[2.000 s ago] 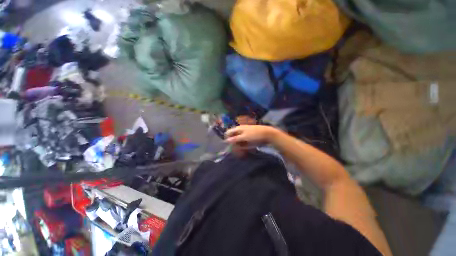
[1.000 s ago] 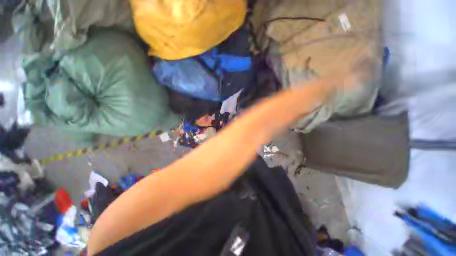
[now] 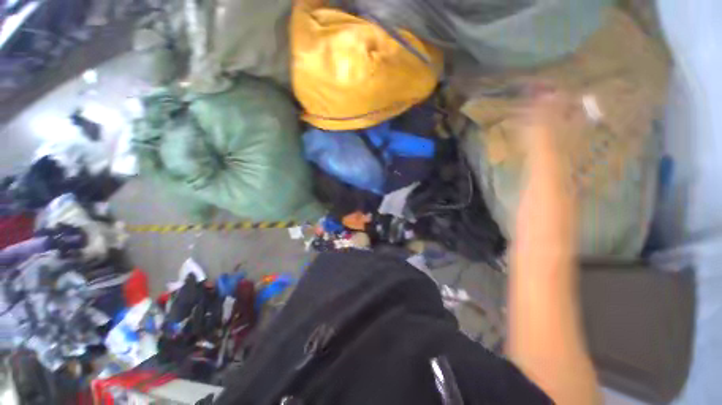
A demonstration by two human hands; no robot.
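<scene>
My right hand (image 3: 546,107) is strongly blurred at the end of my outstretched forearm. It is over the brown flattened cardboard (image 3: 621,75) at the upper right. Its fingers cannot be made out, nor whether it touches the cardboard or holds anything. The cardboard lies on a grey-green sack (image 3: 613,225). My left hand is not in view. A yellow sack (image 3: 356,67) stands at the top centre, with a small blue plastic bag (image 3: 348,160) below it.
A tied green sack (image 3: 245,154) stands on the floor at left of centre, behind yellow-black floor tape (image 3: 214,227). Mixed fabric scraps (image 3: 47,289) lie in heaps at the left. Dark fabric (image 3: 451,198) lies between the yellow sack and my arm. A grey-brown panel (image 3: 641,332) is at the lower right.
The left-side arm that crossed the view a second ago is gone. My right arm now reaches up at the right. The view has swung, so the sacks stand further right than one second ago.
</scene>
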